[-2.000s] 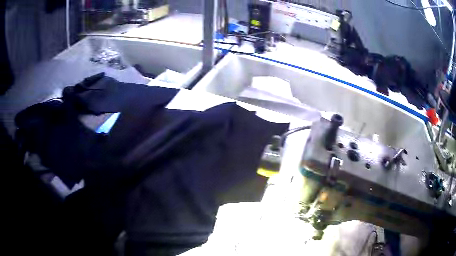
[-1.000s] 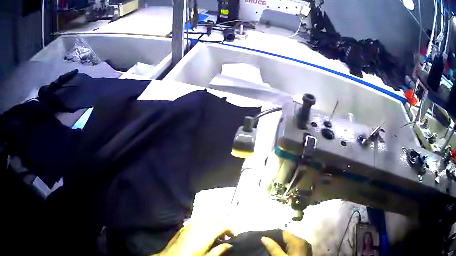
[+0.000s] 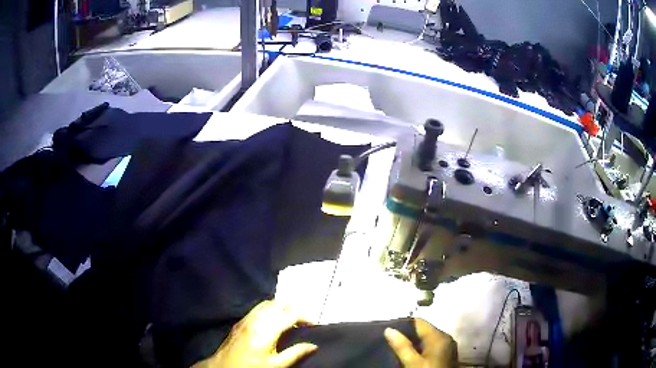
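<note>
A dark cut piece (image 3: 352, 345) lies at the table's front, cut off by the bottom edge. My left hand (image 3: 262, 338) holds its left side, thumb on top. My right hand (image 3: 426, 345) holds its right side, thumb on top. The piece is just in front of the brightly lit needle area (image 3: 406, 269) of the sewing machine (image 3: 496, 190) and appears apart from it. Large dark fabric panels (image 3: 216, 223) are draped over the table to the left. The undersides of both hands are hidden.
A work lamp (image 3: 341, 190) stands left of the machine head. A smartphone (image 3: 531, 336) with a thin cable is under the arm. Pale sheets (image 3: 342, 100) lie in the white trough (image 3: 460, 108) behind. A black fabric pile (image 3: 503, 65) is on the far table.
Both hands and the dark piece came into view at the bottom. Since a second ago the piece looks flatter and spread wider between the hands. The view has shifted.
</note>
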